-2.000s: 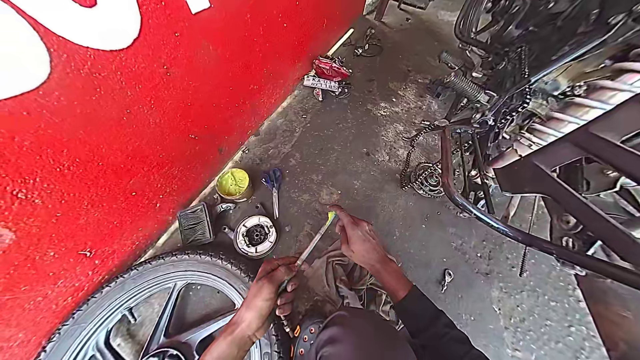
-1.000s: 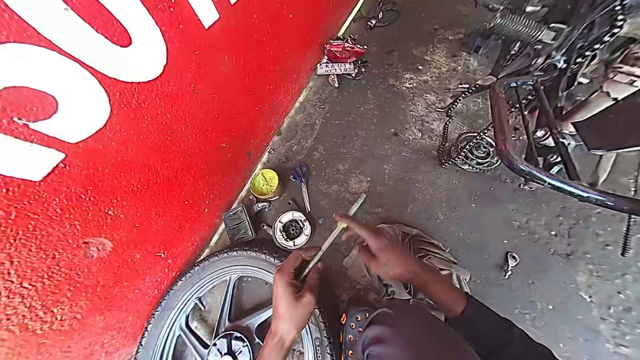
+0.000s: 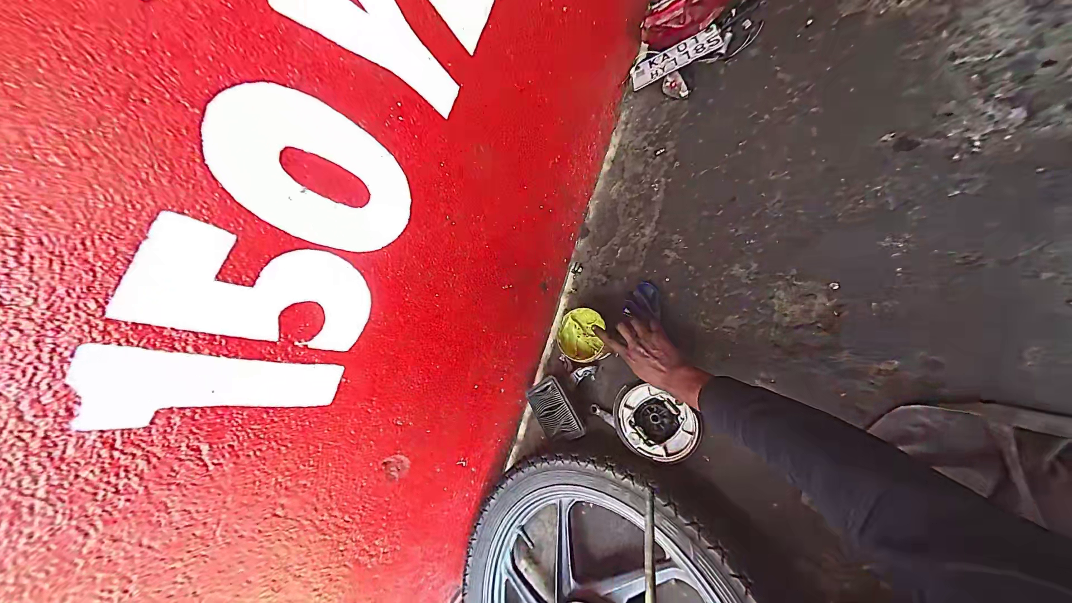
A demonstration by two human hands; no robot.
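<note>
My right hand (image 3: 649, 352) reaches in from the right, palm down with fingers apart. Its index fingertip is at the rim of a round tub of yellow grease (image 3: 581, 335). The other fingers lie over or just beside a blue-handled tool (image 3: 643, 300), partly covered. Below the wrist sits a round metal wheel-hub part with a dark centre (image 3: 657, 423). A thin metal rod (image 3: 649, 544) stands out in front of the spoked alloy wheel (image 3: 565, 540) at the bottom; its lower end is cut off. My left hand is outside the frame.
Along the foot of the red painted wall (image 3: 452, 335) lies a dark ribbed rectangular part (image 3: 555, 408). Farther up are a number plate (image 3: 678, 59) and red motorcycle parts (image 3: 680, 18). A crumpled cloth (image 3: 971, 444) lies on the floor at the right.
My right hand has moved from beside the rod to the grease tub. My left hand, earlier holding the rod, has gone out of view. The view has swung towards the wall.
</note>
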